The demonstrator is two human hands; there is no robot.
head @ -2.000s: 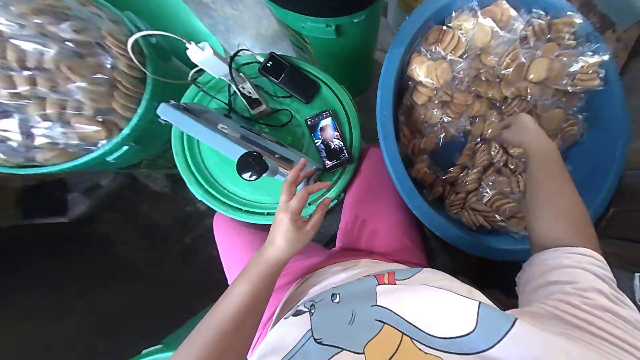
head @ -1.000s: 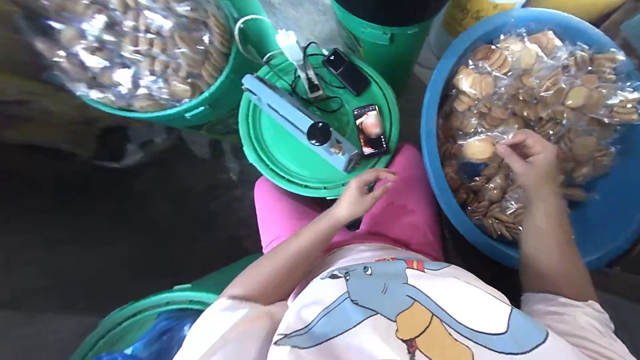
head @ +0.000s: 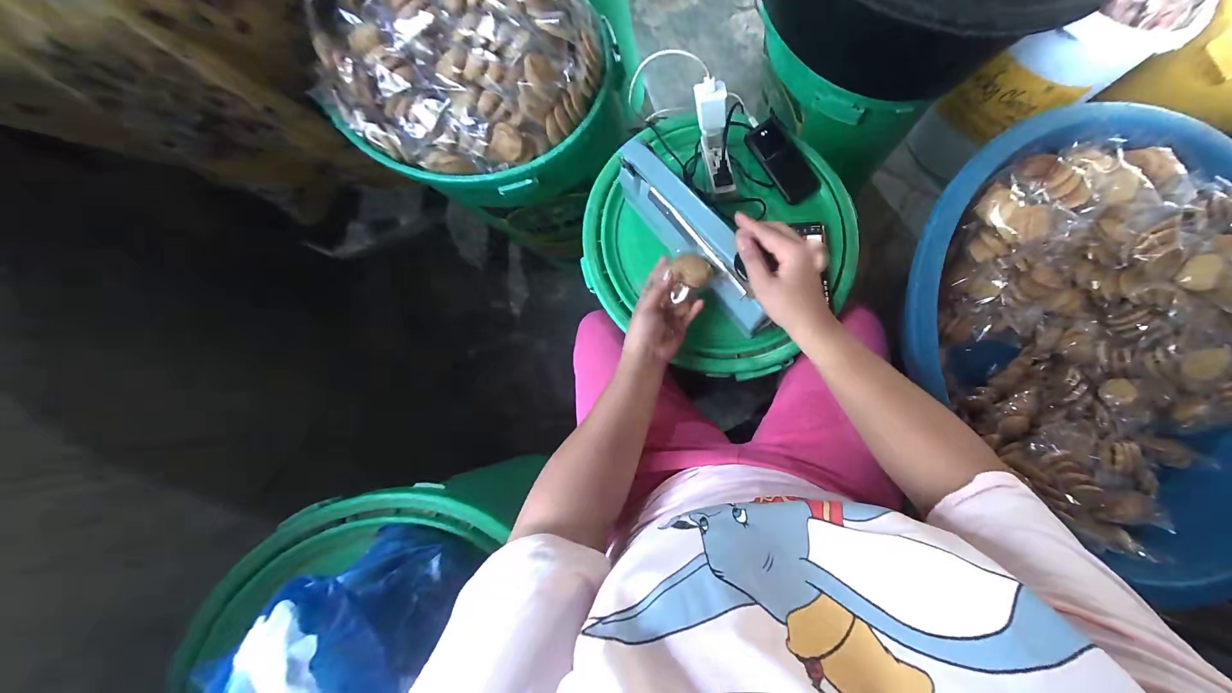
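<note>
A light blue impulse bag sealer [head: 674,217] lies diagonally on the green lid [head: 616,279] of a bucket between my knees. My left hand [head: 664,313] holds a small clear bag of round biscuits [head: 690,272] at the sealer's left side. My right hand [head: 784,269] is on the sealer's arm near its black knob, fingers curled; the knob is mostly hidden. Part of a phone [head: 813,236] shows behind my right hand. Many bagged biscuits [head: 1088,318] fill much of the blue tub [head: 929,279] at my right.
A power strip with a white plug [head: 712,106], cables and a black device [head: 782,159] lie at the lid's far side. Another green bucket [head: 500,188] at the far left is heaped with bagged biscuits. A green container [head: 318,515] with blue plastic stands at lower left.
My right hand has moved from the blue tub to the sealer. My left hand, empty before, now holds a bag of biscuits beside it. The view has shifted.
</note>
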